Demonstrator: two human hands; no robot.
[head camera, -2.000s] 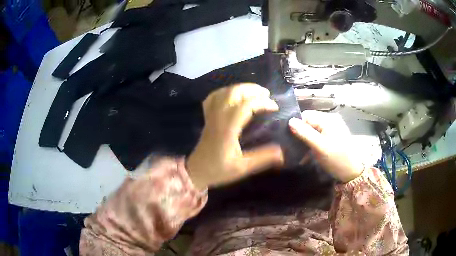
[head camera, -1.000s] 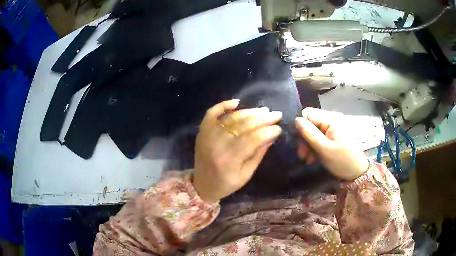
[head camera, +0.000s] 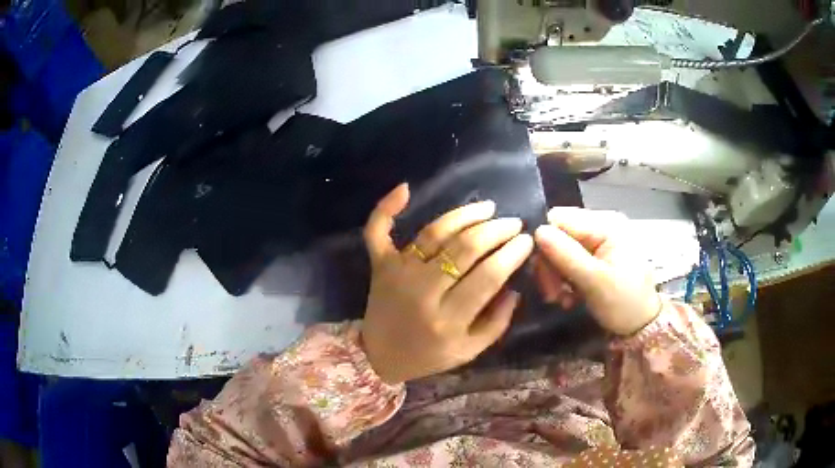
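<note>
A dark cut panel (head camera: 476, 155) runs from the presser foot and needle area (head camera: 520, 87) down towards my lap. My left hand (head camera: 449, 283) lies spread flat on the panel, fingers apart, with a ring showing. My right hand (head camera: 595, 270) pinches the panel's right edge between thumb and fingers, close beside the left fingertips. The sewing machine (head camera: 600, 66) stands at the upper right, its pale arm (head camera: 659, 151) pointing right. The needle itself is too small to make out.
Overlapping dark cut pieces (head camera: 220, 119) lie on the white table (head camera: 110, 338) at left, with a slim strip piece (head camera: 133, 91) at the far left. Blue loops (head camera: 723, 283) hang at the table's right edge. Blue cloth or bins (head camera: 27, 183) are beyond the left edge.
My left hand has moved from a raised, blurred position down onto the panel, and its fingers have spread. My right hand still pinches the edge. The machine sits higher in view than two seconds ago.
</note>
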